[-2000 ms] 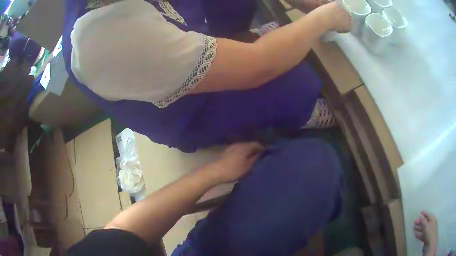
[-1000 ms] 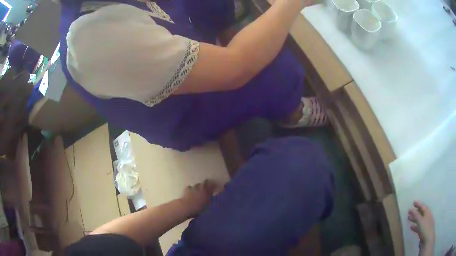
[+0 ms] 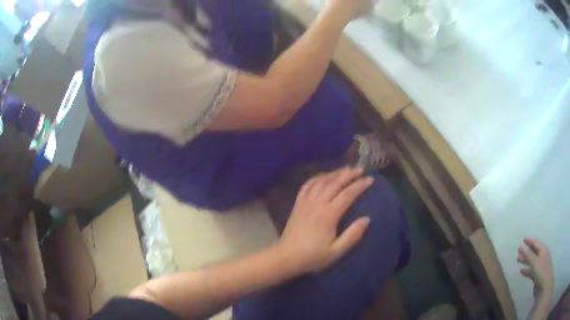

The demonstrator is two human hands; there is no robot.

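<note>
My left hand lies palm down on a knee in dark blue cloth, fingers and thumb spread, holding nothing. A small hand, which looks like my right, is near the lower right edge on the white table covering. Its fingers are loosely bent and apart, with nothing seen in them; its forearm is cut off by the frame. No box or blank is in either hand.
A person in a purple apron sits beside me, one arm reaching to the table. White cups stand there, blurred. Cartons edge the table. Cardboard and crumpled clear plastic lie at lower left.
My left hand moved from the knee down to its left side, then back up onto the top of the knee. The view has shifted; the neighbour's arm and the cups sit further left.
</note>
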